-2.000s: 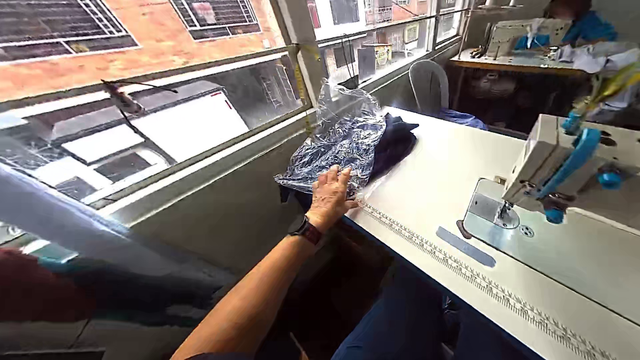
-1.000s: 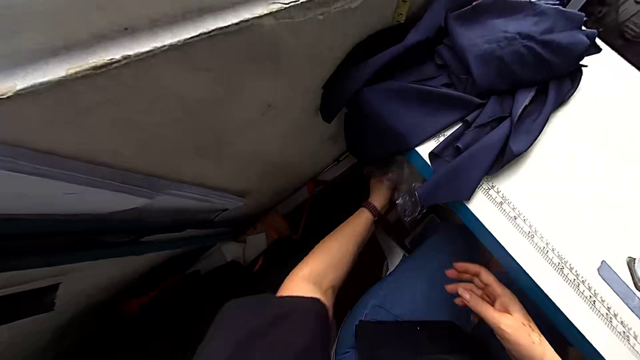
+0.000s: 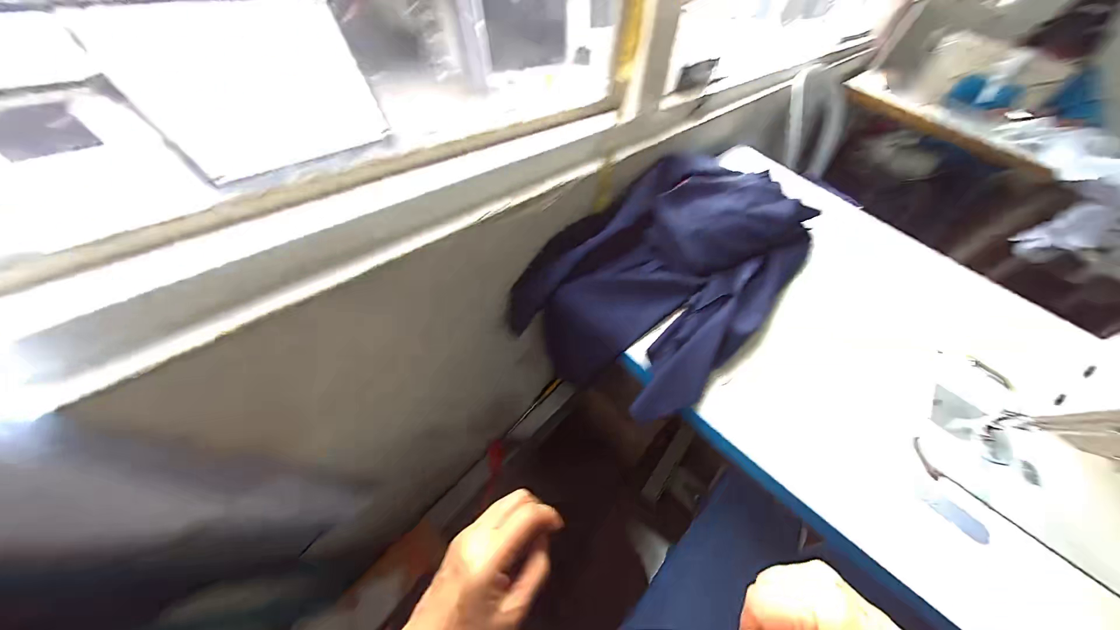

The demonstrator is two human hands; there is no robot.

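Observation:
Bare, with fingers curled and a gap between them, my left hand [image 3: 494, 560] is in the air left of the table, over the dark space by the wall. My right hand [image 3: 809, 599] shows only in part at the bottom edge, blurred, near the table's blue front edge; its fingers are out of sight. Dark navy cloth [image 3: 700, 236] lies bunched on the far left corner of the white sewing table [image 3: 875, 297], part of it hanging over the edge. A sewing machine's metal plate [image 3: 962, 411] is blurred at the right.
A window ledge [image 3: 306, 262] and grey wall run along the left. Behind the table stand a white chair [image 3: 814, 114] and another work table [image 3: 954, 122] with blue and white cloth. A bluish flat strip [image 3: 958, 518] lies near the machine plate. My blue-clad leg [image 3: 709, 560] is under the table edge.
Clear plastic covered the cloth two seconds ago; now the cloth is bare. My left hand, low beside the table with the plastic one second ago, has come away from it. The view has swung up.

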